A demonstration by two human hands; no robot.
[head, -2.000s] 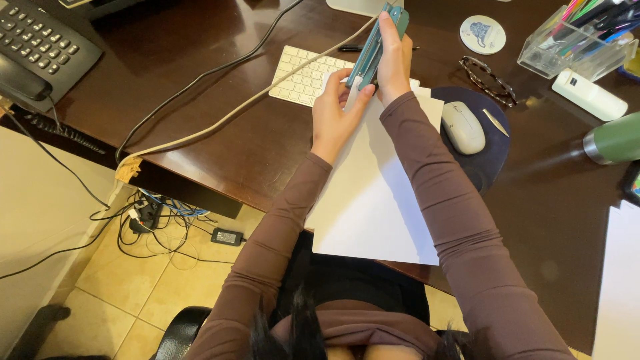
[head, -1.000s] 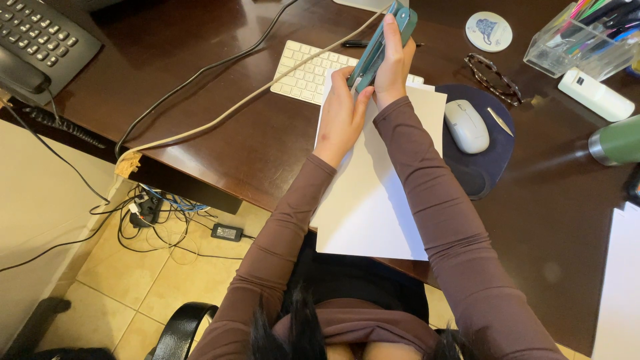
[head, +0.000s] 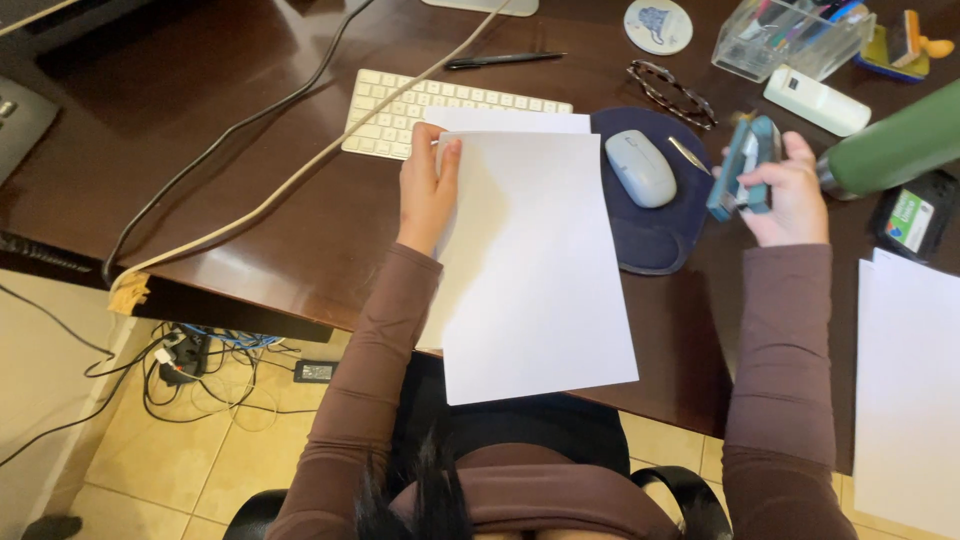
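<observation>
My left hand [head: 431, 187] pinches the top left corner of some white paper sheets [head: 536, 262], thumb on top and fingers behind. The sheets lie over the desk's front edge, their lower end reaching past it. Another white sheet [head: 517, 120] shows just beyond their top edge, over part of the white keyboard [head: 375, 112]. On the right, my right hand [head: 787, 187] is closed around a teal stapler [head: 746, 169], held above the desk beside the mouse pad. How many sheets are in my left hand, I cannot tell.
A white mouse [head: 641, 169] and a small metallic item [head: 688, 155] lie on the dark blue mouse pad [head: 660, 251]. Near my right hand are eyeglasses [head: 671, 94], a white device [head: 817, 101] and a green bottle [head: 892, 142]. More paper [head: 907, 390] lies far right. Cables [head: 300, 176] cross the desk.
My right hand has moved right and away from my left hand with the stapler. My left hand is now at the sheets' corner. The mouse pad is partly covered by paper no more than before.
</observation>
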